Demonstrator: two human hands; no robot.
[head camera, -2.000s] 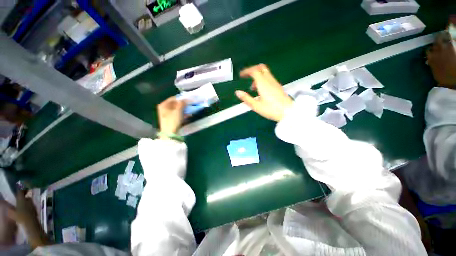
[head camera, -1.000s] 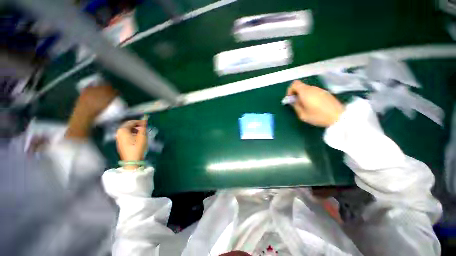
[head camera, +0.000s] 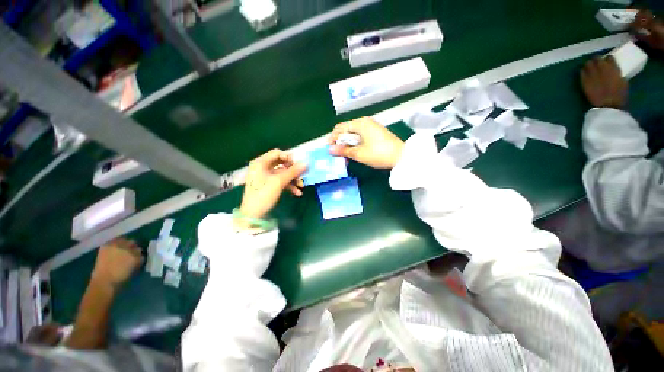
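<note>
My left hand (head camera: 271, 185) and my right hand (head camera: 368, 144) are together in front of me over the green bench. Both grip a bright blue card (head camera: 325, 166) between them, and a small white piece (head camera: 349, 139) shows at my right fingers. Just below lies the blue card stack (head camera: 340, 199) on the bench. Beyond the rail a long white box (head camera: 380, 85) with some blue at its left end lies beside a white box with a dark slim item (head camera: 394, 43).
Folded white leaflets (head camera: 486, 131) lie loose at right, small pale packets (head camera: 166, 252) at left. A pale metal rail (head camera: 502, 71) and grey post (head camera: 109, 116) cross the view. Neighbours' hands are at far left (head camera: 116, 263) and right (head camera: 604, 81), the right one at a white box.
My hands have come together from far apart and now hold a blue card above the stack. The left neighbour's hand has moved away from the small packets.
</note>
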